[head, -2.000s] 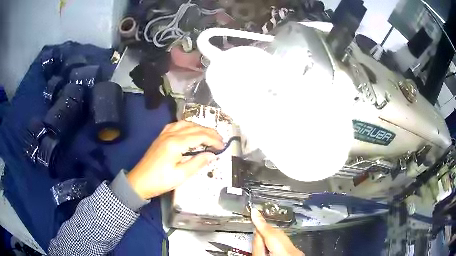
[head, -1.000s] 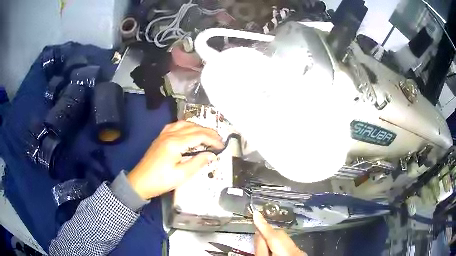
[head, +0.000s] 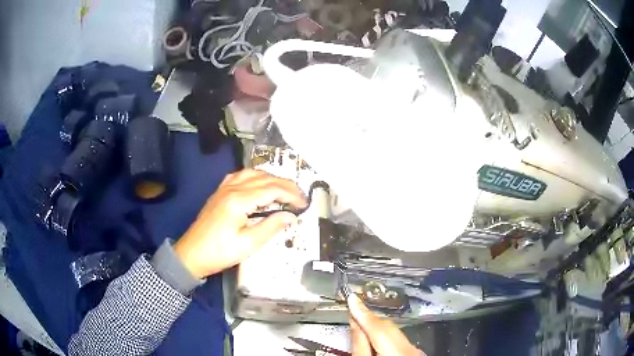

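Observation:
My left hand lies over the machine bed and pinches the end of the narrow navy binding tape. The tape curves up from my fingers toward the area under the lamp. My right hand, cut off by the bottom edge, holds thin silver tweezers. Their tips are at the metal binder attachment on the front of the bed. The needle area is hidden behind the glaring work lamp.
Dark thread snips lie on the table below the bed. Rolls of binding tape stand and lie on navy fabric at left. The cream Siruba machine fills the right. Pale cords lie behind the bed.
The view has shifted slightly, moving the lamp and machine a little left in the picture. The tweezers' tips have moved slightly at the binder. My left hand still pinches the tape.

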